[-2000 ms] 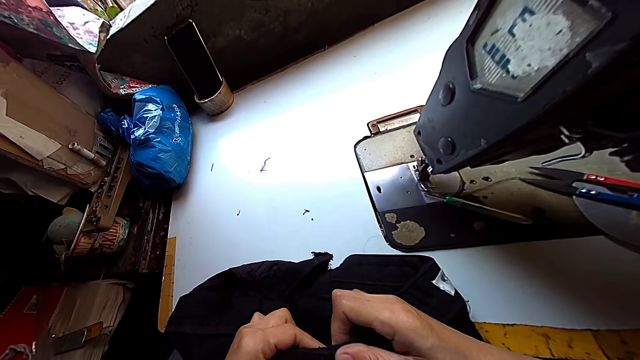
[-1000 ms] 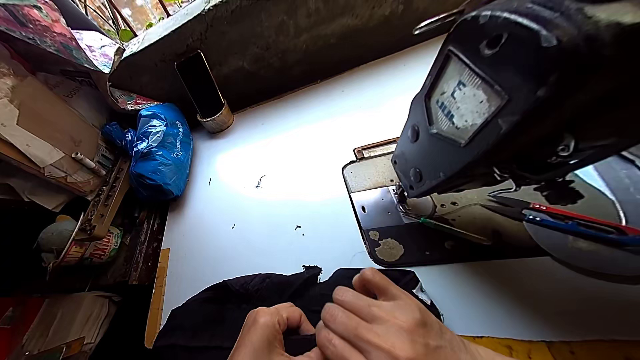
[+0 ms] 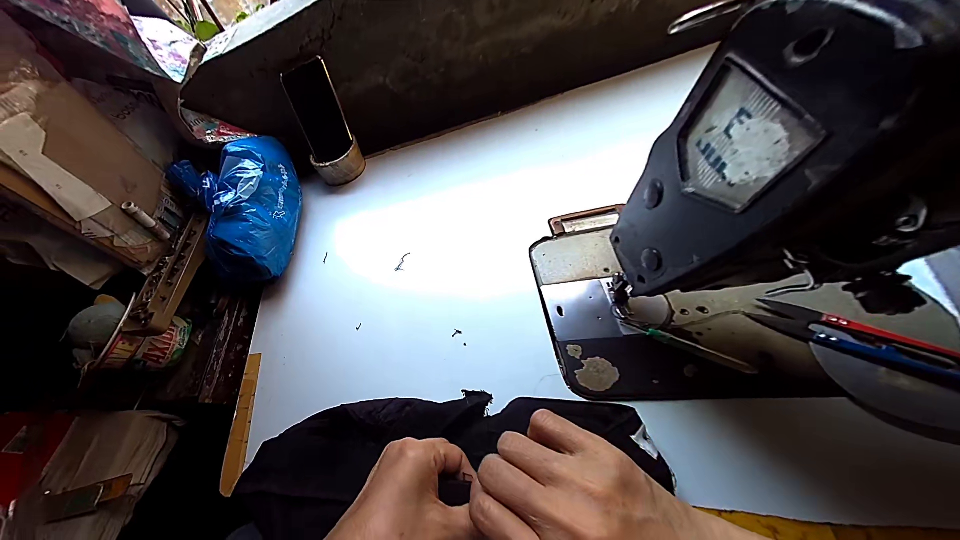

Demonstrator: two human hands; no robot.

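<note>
A black fabric garment (image 3: 322,457) lies bunched along the near edge of the white tabletop, with a frayed bit at its top edge and a small white patch at its right. My left hand (image 3: 420,487) pinches a fold of it between thumb and fingers. Against it, my right hand (image 3: 562,480) is curled with its fingers bent over the same fold; the fingertips are partly hidden. Beyond and to the right of both hands stands a black sewing machine (image 3: 720,172), its needle area above a worn metal bed (image 3: 585,322).
Thread snips (image 3: 862,337) and a thin green-handled tool (image 3: 697,350) lie on the machine bed. A blue plastic bag (image 3: 255,217) sits at the left, near a phone (image 3: 319,112) in a round holder (image 3: 341,165). Thread scraps dot the white tabletop (image 3: 420,360). Cardboard (image 3: 90,157) is stacked far left.
Two seconds ago my hands were slightly apart on the black fabric; now they are together. My right hand's fingers have curled over the fold.
</note>
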